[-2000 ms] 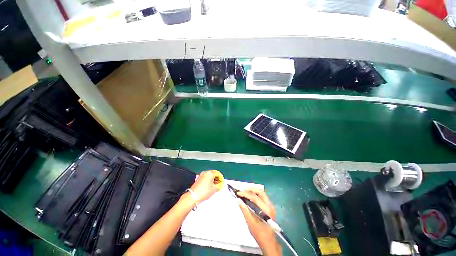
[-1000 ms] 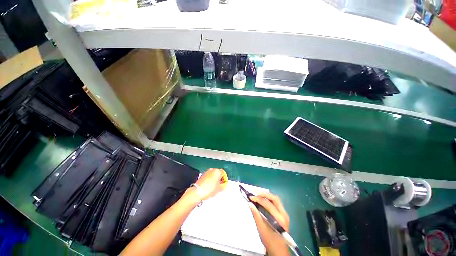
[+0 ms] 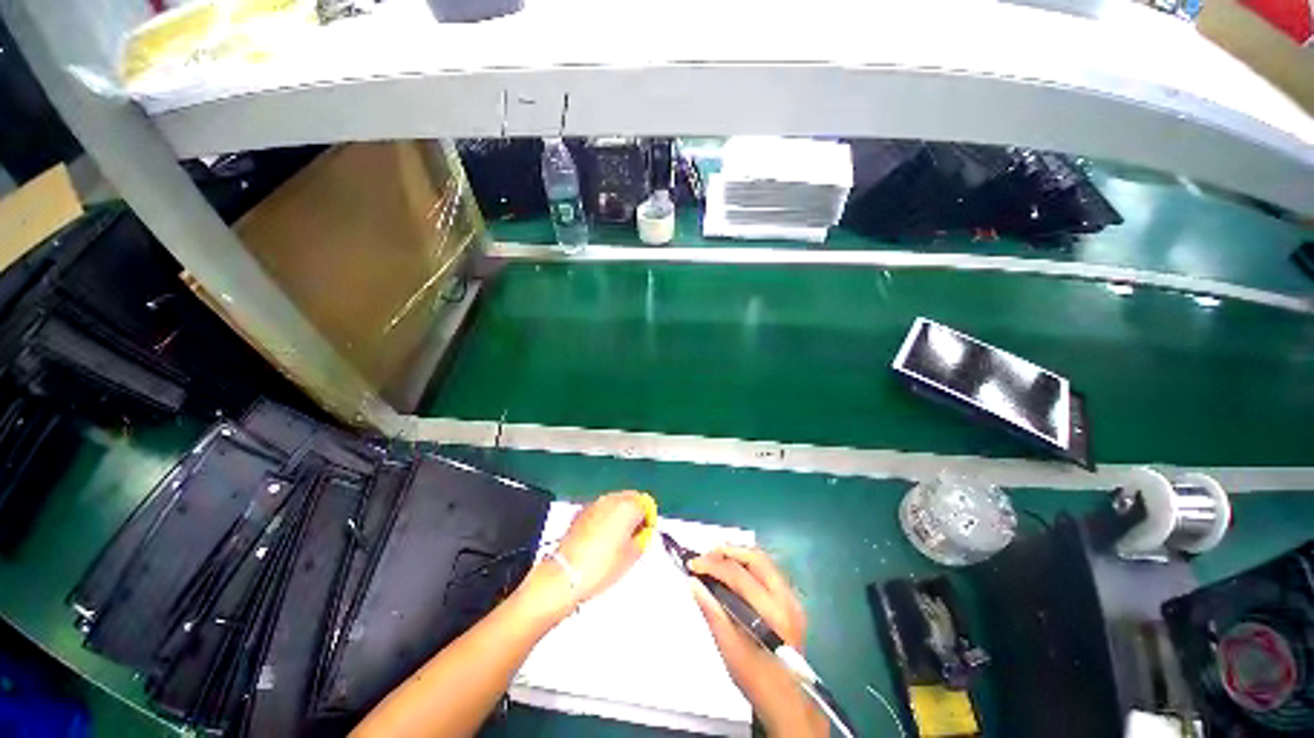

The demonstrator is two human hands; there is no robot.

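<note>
A stack of plain white panels (image 3: 627,642) lies in front of me. My right hand (image 3: 749,591) holds a black soldering iron (image 3: 738,608) like a pen, its tip pointing up and left near the stack's top edge. My left hand (image 3: 608,541) rests on the stack's upper left, with yellow finger cots (image 3: 647,513) on the fingertips. The fingers are bunched close to the iron's tip; whether they pinch a wire is too small to tell. A pale cord trails from the iron.
Overlapping black panels (image 3: 432,577) lie left. A solar panel (image 3: 987,382) is on the green belt (image 3: 677,346). On the right are an iron stand (image 3: 922,634), a clear round container (image 3: 957,519), a solder spool (image 3: 1174,513) and a fan (image 3: 1254,666). A white shelf (image 3: 721,104) spans overhead.
The solar panel on the belt has moved to the right. My hands stay close together over the white stack, the iron still in my right hand. The camera view has shifted slightly.
</note>
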